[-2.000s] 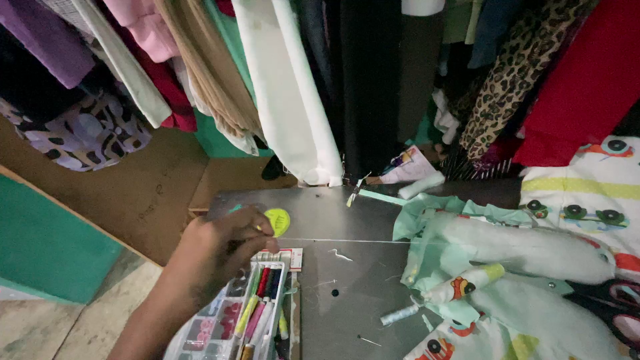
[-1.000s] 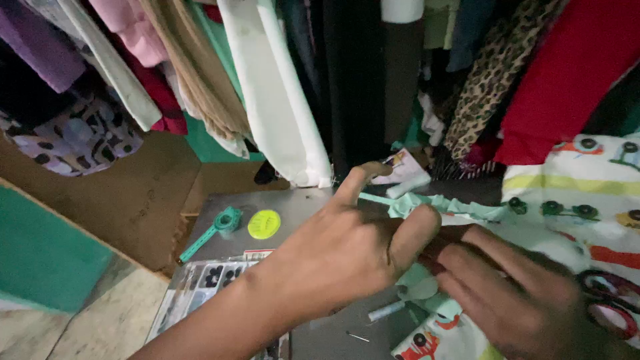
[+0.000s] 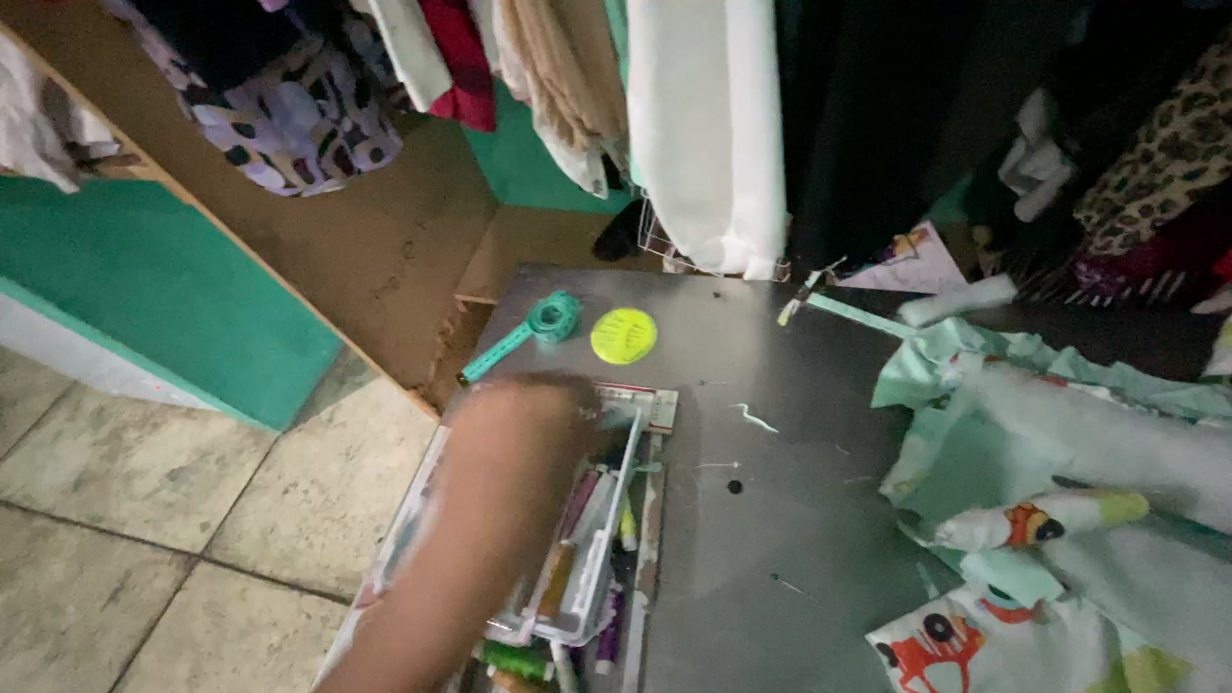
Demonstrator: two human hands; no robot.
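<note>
My left hand (image 3: 539,419), blurred, is over the upper end of a clear plastic tray (image 3: 602,577) with thread spools in it; its fingers are too blurred to show a hold. More spools, a purple one (image 3: 609,630) and a green one (image 3: 515,660), lie beside and below the tray. Just above the hand are a coiled green measuring tape (image 3: 553,318) and a round yellow disc (image 3: 624,336). My right hand is out of view. At the right lies mint ruffled fabric (image 3: 924,371) with white printed cloth (image 3: 962,640).
The grey tabletop (image 3: 760,539) bears a black button (image 3: 735,487), a pin (image 3: 794,586) and thread scraps (image 3: 754,418). Hanging clothes (image 3: 707,125) line the back. A wooden shelf panel (image 3: 279,250) stands at the left above the tiled floor (image 3: 125,500).
My left hand has moved from the fabric to the plastic tray at the left. My right hand, over the fabric one second ago, has left the view. The view has shifted left.
</note>
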